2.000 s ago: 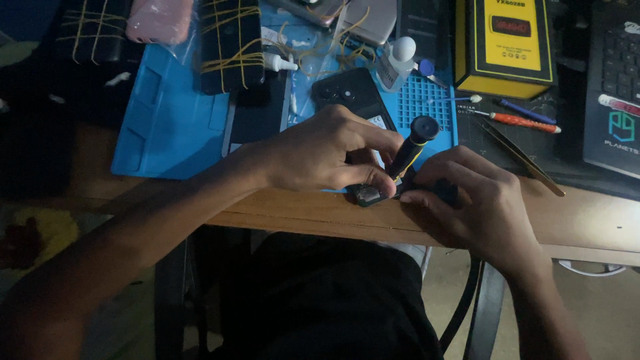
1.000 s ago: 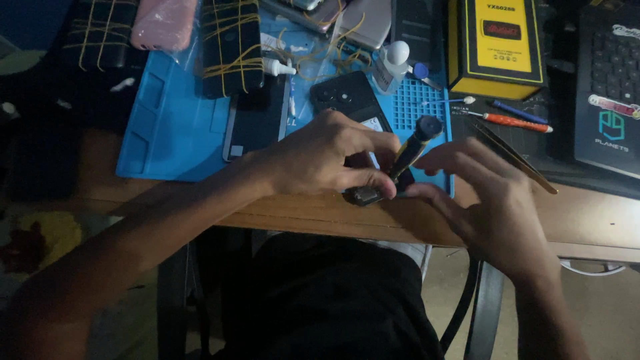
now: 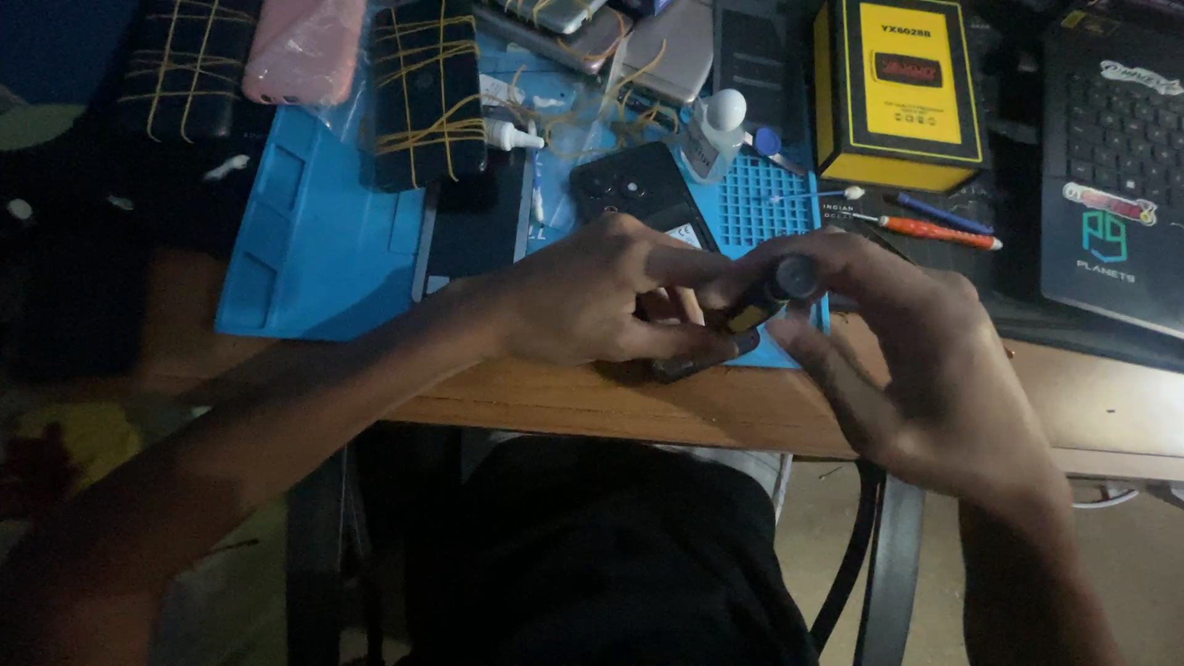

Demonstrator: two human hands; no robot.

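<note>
A dark, screwdriver-like tool with a round cap and a yellow band stands tilted between my hands; its tip is hidden. My left hand has thumb and fingers around its lower part, above a small dark part at the desk's front edge, which the hand partly covers. Thumb and forefinger of my right hand are at the tool's upper part, near the cap; whether they grip it is unclear. Behind my left hand a black smartphone with its camera side up lies on the blue silicone repair mat.
Phones bound with rubber bands, a pink phone and a small clear bottle are at the back. Right of the mat are a yellow-black box, an orange-handled screwdriver and a laptop. The wooden desk edge runs in front.
My right hand's fingers have moved from beside the tool up to its cap end. The left hand has stayed around the tool's lower part.
</note>
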